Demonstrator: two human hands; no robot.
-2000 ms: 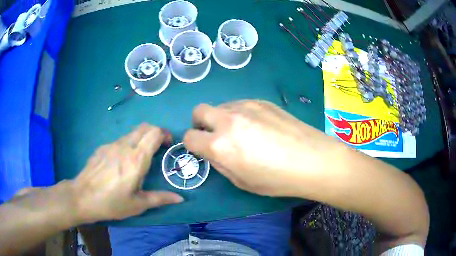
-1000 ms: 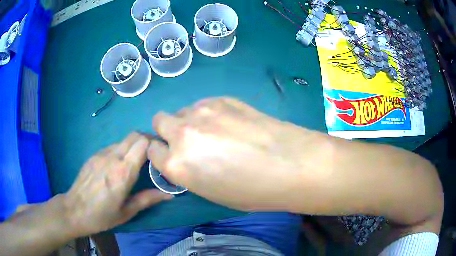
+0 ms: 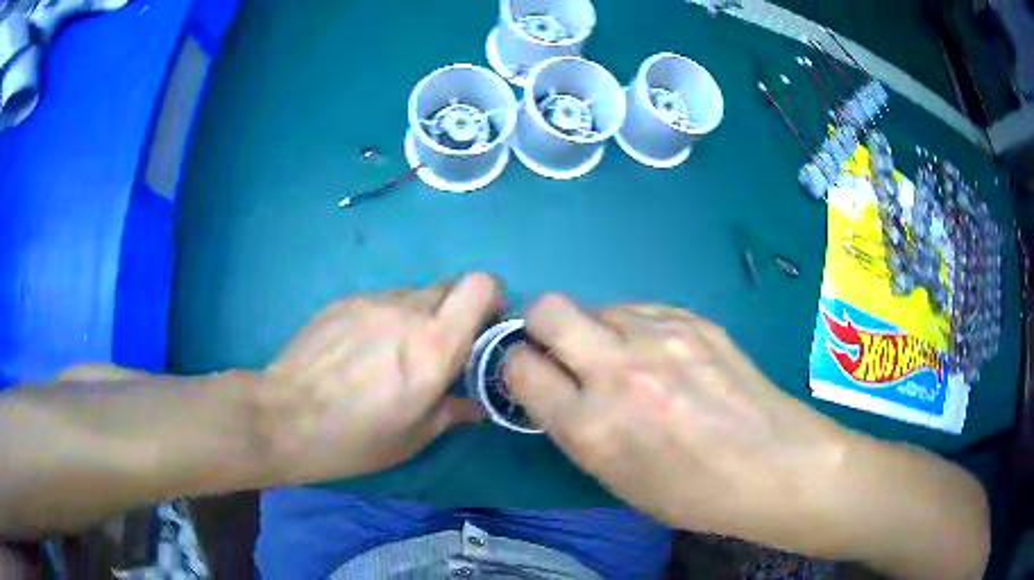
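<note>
A white fan housing (image 3: 485, 365) is at the bench's front edge, its open rim facing up and partly hidden by both hands. My left hand (image 3: 369, 368) is closed round its left side, with the thumb below. My right hand (image 3: 669, 408) is at its right side, with fingers reaching over the rim and into the opening. The fingers hide most of the inside; whether they hold a motor or wire cannot be told. Several other white housings (image 3: 567, 142) stand upright at the back, with spokes and round hubs showing inside.
A blue bin (image 3: 85, 215) with white parts is at the left. Wired motors (image 3: 969, 261) lie on a yellow and blue printed bag (image 3: 884, 357) at the right. A wire with a white plug (image 3: 380, 190) trails by the left housing. Small dark bits (image 3: 787, 266) lie on the green bench.
The view has shifted, so the bench things appear further right. My left hand has closed in round the housing. My right hand has drawn back to the right, with its fingers now in the opening.
</note>
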